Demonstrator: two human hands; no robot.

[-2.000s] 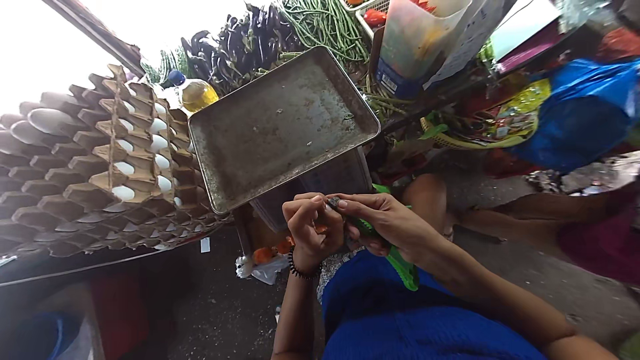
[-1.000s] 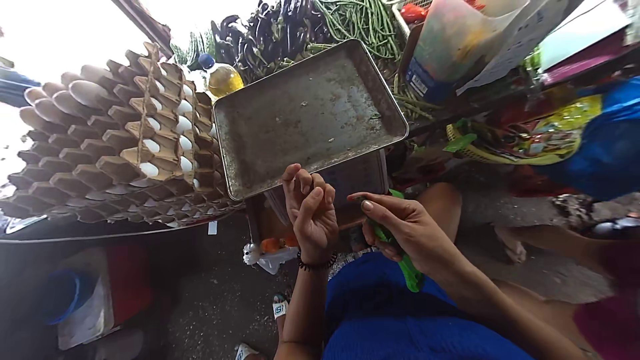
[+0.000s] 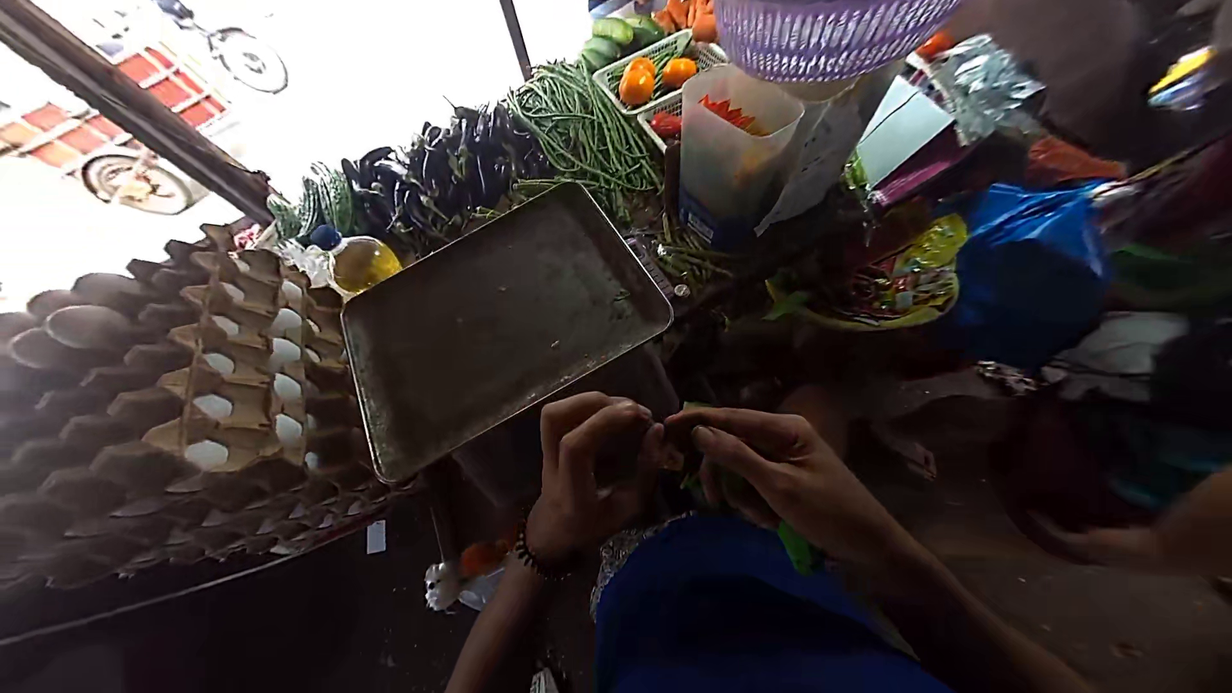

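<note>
My left hand [image 3: 592,472], with a dark beaded bracelet at its wrist, is raised in front of my lap with its fingers curled and fingertips pinched; whether anything is between them is too dark to tell. Close on its right, my right hand [image 3: 780,462] pinches with thumb and forefinger, while its lower fingers wrap a bright green object [image 3: 797,549], whose kind is hidden. Just beyond both hands lies a worn rectangular metal tray [image 3: 500,318] with small scraps on it.
Stacked egg trays [image 3: 245,375] rise at the left. Behind the metal tray are eggplants [image 3: 452,164], long green beans [image 3: 587,125] and a bottle of yellow liquid [image 3: 364,265]. A plastic container [image 3: 736,154], a purple basket [image 3: 828,34] and a blue bag [image 3: 1035,269] stand right. Another person's hand [image 3: 1145,529] shows at right.
My hands, apart one second ago, have come together again at the fingertips. My left fingers, then raised and loosely spread, are now curled in. The view has tilted up toward the street.
</note>
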